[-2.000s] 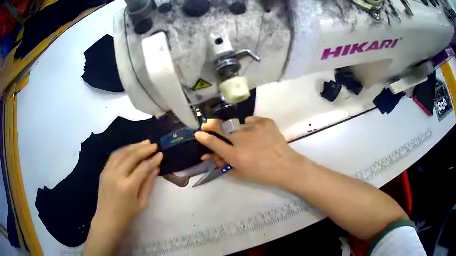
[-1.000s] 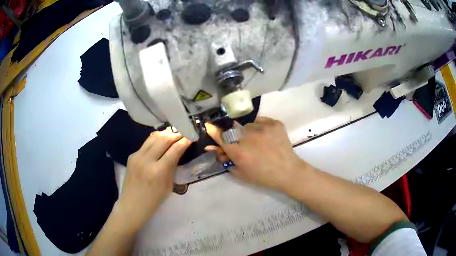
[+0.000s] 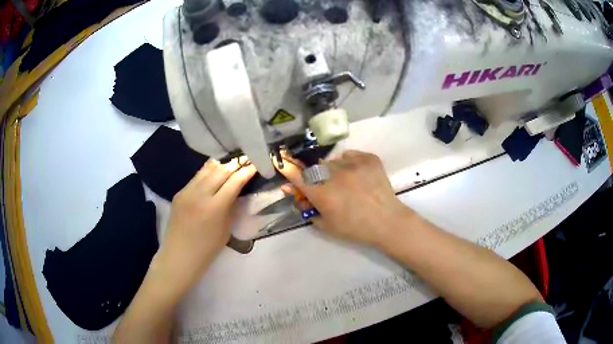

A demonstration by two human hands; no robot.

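Observation:
A black cut piece (image 3: 171, 163) lies under the white HIKARI sewing machine head (image 3: 282, 80), at the presser foot (image 3: 279, 158). My left hand (image 3: 212, 195) presses flat on its front edge with the fingertips left of the needle area. My right hand (image 3: 346, 191) is right of the needle, fingertips at the presser foot, with thread snips (image 3: 285, 213) held under the palm, blades pointing left. A grey ribbed block (image 3: 315, 175) is by my right fingers. The label is hidden from view.
Another black cut piece (image 3: 107, 259) lies at the left, and one more (image 3: 142, 84) behind it. Small dark label stacks (image 3: 446, 127) lie under the machine arm. A printed ruler (image 3: 376, 290) runs along the front edge. Yellow tape (image 3: 27, 269) edges the table.
The cut piece has turned and moved back under the needle, apart from the left piece. My left hand has moved right and forward to the needle area. The label no longer shows.

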